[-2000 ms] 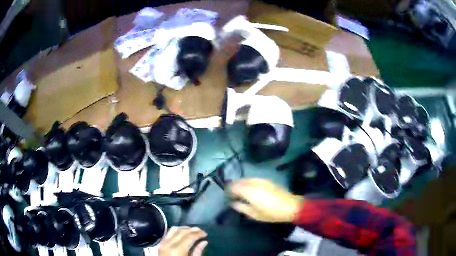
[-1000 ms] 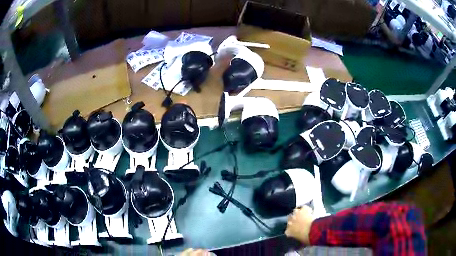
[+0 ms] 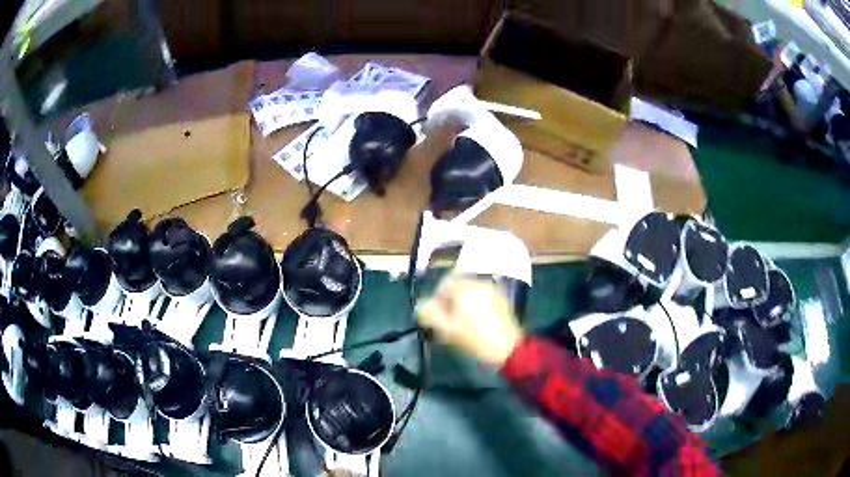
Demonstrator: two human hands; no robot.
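My right hand (image 3: 471,319), blurred and in a red plaid sleeve, is over the front of a white-and-black security camera (image 3: 500,253) in the middle of the bench. The hand hides part of its black head, and its grip cannot be told. Only a sliver of skin shows at the bottom edge, likely my left hand (image 3: 341,472), below a camera (image 3: 350,411) at the right end of the front row. That camera's black head faces up above its white bracket. Black pigtail cables (image 3: 377,337) lie between the rows and my right hand.
Two rows of cameras (image 3: 244,267) fill the left side. Cameras with black-faced bases (image 3: 618,345) crowd the right. On the cardboard sheet (image 3: 172,140) behind are two cameras (image 3: 466,175), label sheets (image 3: 284,110), white strips (image 3: 559,201) and an open cardboard box (image 3: 550,102).
My right hand has moved up and left to the middle camera. The camera lying at the front right is gone from there, and the front row has one more camera at its right end.
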